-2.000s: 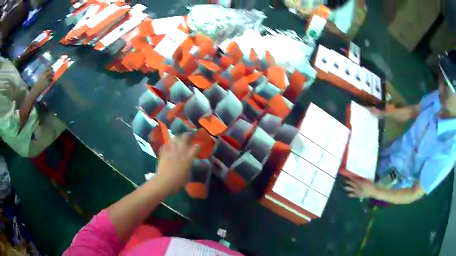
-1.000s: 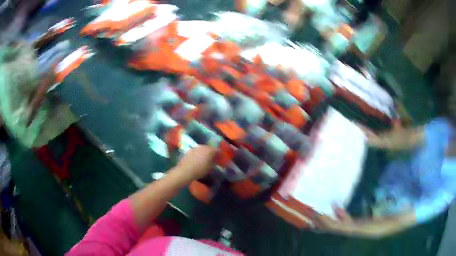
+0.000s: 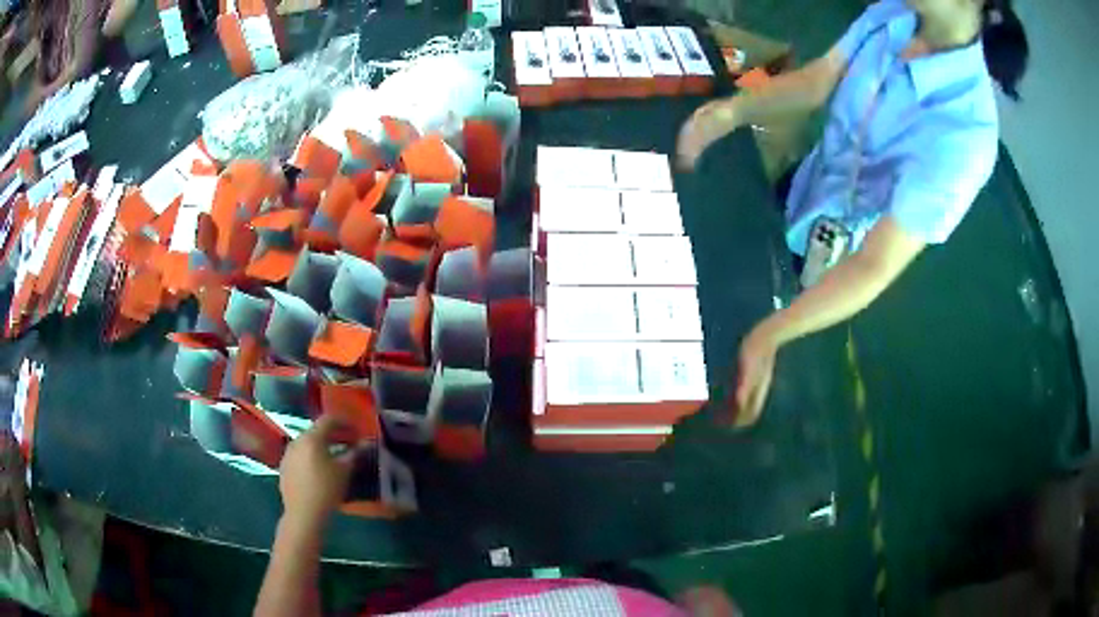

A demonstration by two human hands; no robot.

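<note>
Open boxes (image 3: 458, 323) with grey insides and raised orange flaps stand tightly clustered in front of me on the dark green table (image 3: 458, 524). My left hand (image 3: 316, 464) is at the cluster's near edge, its fingers against an open box and its orange flap. Blur and the flaps hide whether it grips anything. A blurred skin-toned patch (image 3: 709, 603) at the bottom edge may be part of my right hand, mostly cut off. Closed gift boxes (image 3: 621, 271) with white tops and orange sides lie in a stacked block right of the cluster.
A person in a light blue shirt (image 3: 898, 133) stands at the right, both hands near the closed boxes. Another row of gift boxes (image 3: 612, 60) lies at the back. A tangled white heap (image 3: 404, 97) lies behind the cluster. Flat boxes (image 3: 60, 253) are piled at the left.
The view has turned right, so the table contents appear further left. The coworker's two hands have moved off the boxes, and the closed block is longer. My left hand stays at the cluster.
</note>
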